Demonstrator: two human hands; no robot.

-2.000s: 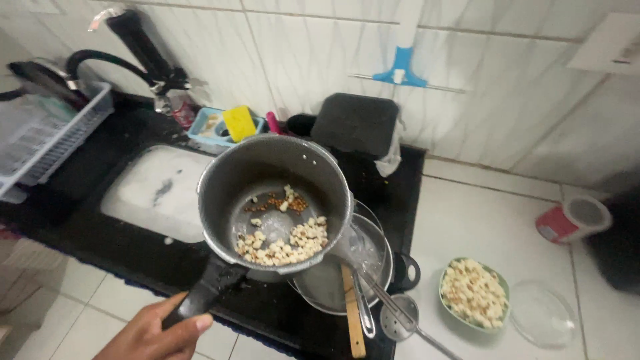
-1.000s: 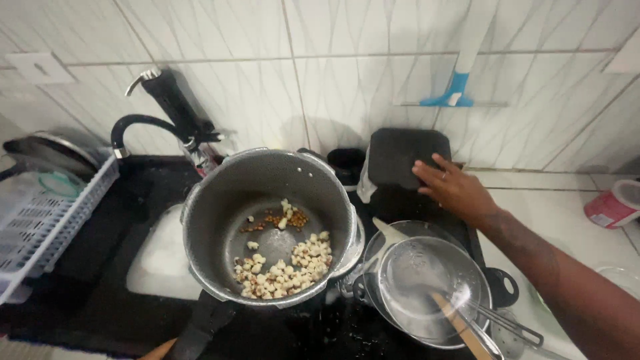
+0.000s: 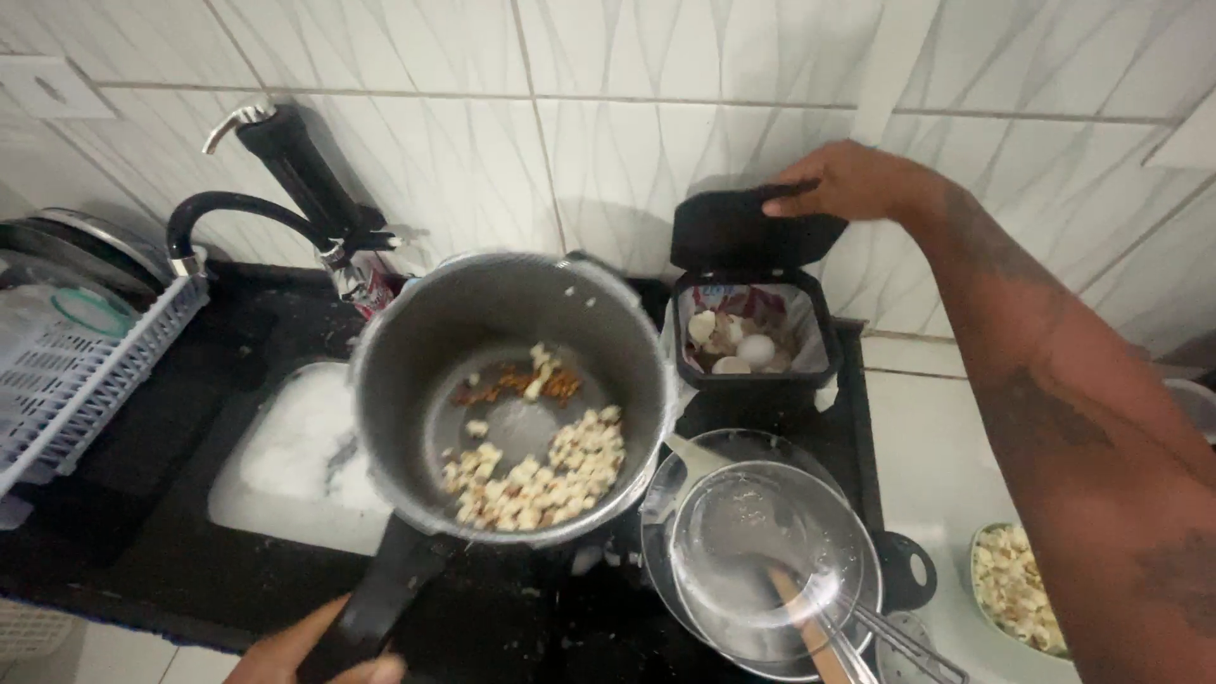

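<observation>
My left hand [image 3: 318, 651] grips the black handle of a deep metal pot [image 3: 513, 399] at the bottom of the view. Inside the pot lie popped popcorn [image 3: 541, 480] along the near side and brown unpopped kernels [image 3: 518, 383] toward the back. With my right hand [image 3: 836, 185] I hold up the black lid [image 3: 746, 228] of a small countertop bin [image 3: 757, 380], which stands behind and to the right of the pot. Eggshells [image 3: 755, 350] and other scraps lie in its plastic liner. The fingers are partly hidden behind the lid.
A glass lid and a wooden-handled utensil [image 3: 807, 617] lie in a metal pan [image 3: 655, 532] at the right front. A bowl of popcorn [image 3: 1016, 589] is at the far right. Left are a foamy sink [image 3: 304, 456], a black faucet [image 3: 237, 201] and a dish rack [image 3: 114, 399].
My right hand was on the bin's closed lid one second ago; now the lid is raised and the scraps inside show. My left hand has kept the pot by its handle. The view has shifted.
</observation>
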